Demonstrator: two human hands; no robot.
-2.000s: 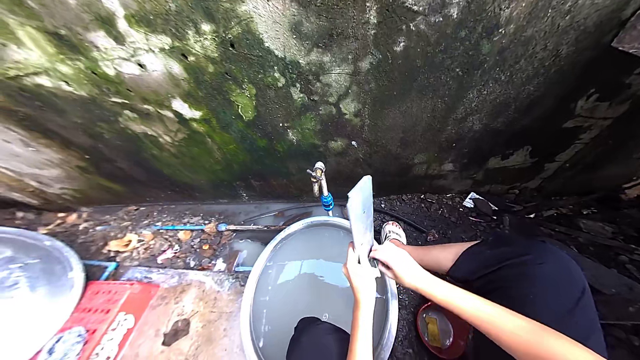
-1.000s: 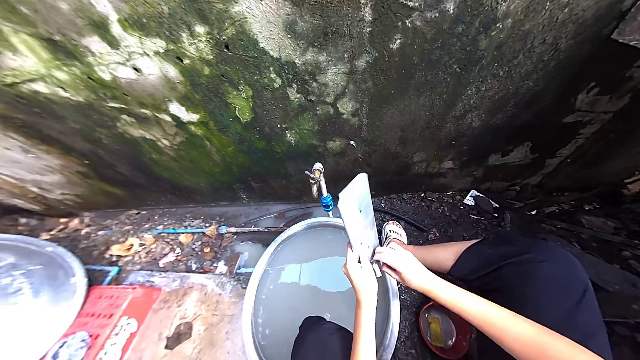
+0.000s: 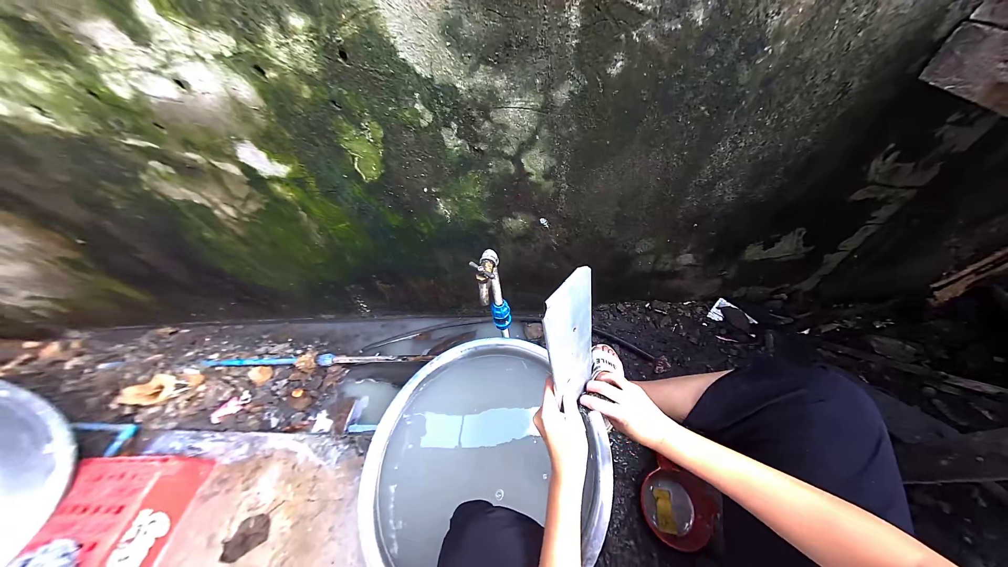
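My left hand [image 3: 561, 421] grips the lower end of a flat, whitish-grey blade-like piece [image 3: 570, 331], held upright over the right rim of a large round metal basin [image 3: 379, 457]. Against the lower right side of that piece, my right hand [image 3: 626, 405] is closed with its fingertips; a small dark thing shows between them, too small to name. Cloudy grey water [image 3: 449, 480] fills much of the basin.
A metal tap [image 3: 488, 276] on a blue-fitted pipe stands behind the basin, before a mossy concrete wall [image 3: 441, 157]. At left are a red plastic crate [image 3: 94, 504] and another metal basin [image 3: 39, 465]. A red dipper [image 3: 677, 512] lies at right.
The flat piece has turned in my hands, showing first a narrower side and then a broader face. Both hands stay at its lower end.
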